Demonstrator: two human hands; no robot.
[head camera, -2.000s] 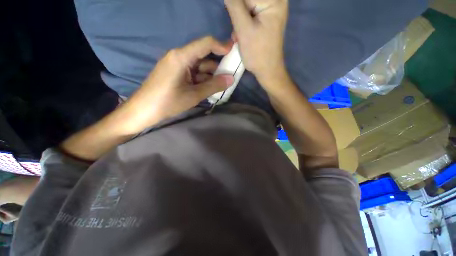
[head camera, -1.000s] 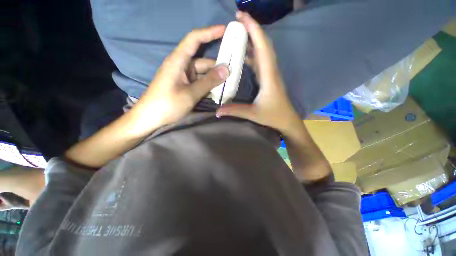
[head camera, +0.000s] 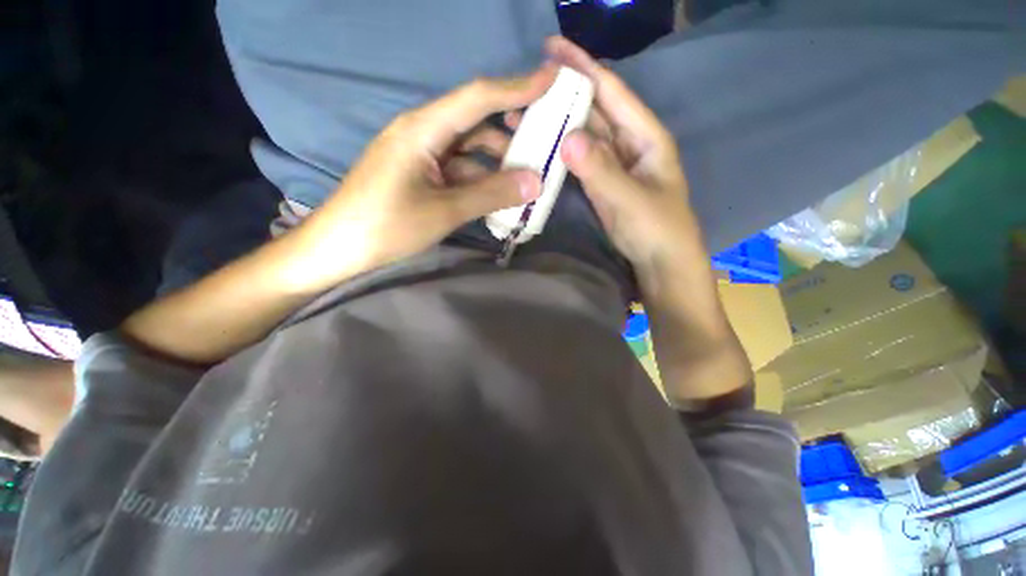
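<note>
A white elongated housing (head camera: 538, 135) is held over my lap, just in front of my shirt. A dark lengthwise gap shows between its two halves. A small metal-looking piece (head camera: 509, 246) projects from its near end. My left hand (head camera: 422, 169) holds the housing from the left, with the thumb on its near part. My right hand (head camera: 639, 169) holds it from the right, with the thumb at the gap's side and fingers around the far end. The inside of the housing is too dark to make out.
Grey trousers (head camera: 788, 124) lie under the work. Open cardboard boxes (head camera: 872, 326), a clear plastic bag (head camera: 855, 231) and blue bins (head camera: 833, 470) are on the right. Another person's arm (head camera: 34, 394) shows at the left edge. A dark object with a bright spot is at the top.
My right thumb has moved from the housing's near end up to its right side. The housing has shifted slightly right and tilts more. Its gap looks wider, and the projecting piece shows more clearly.
</note>
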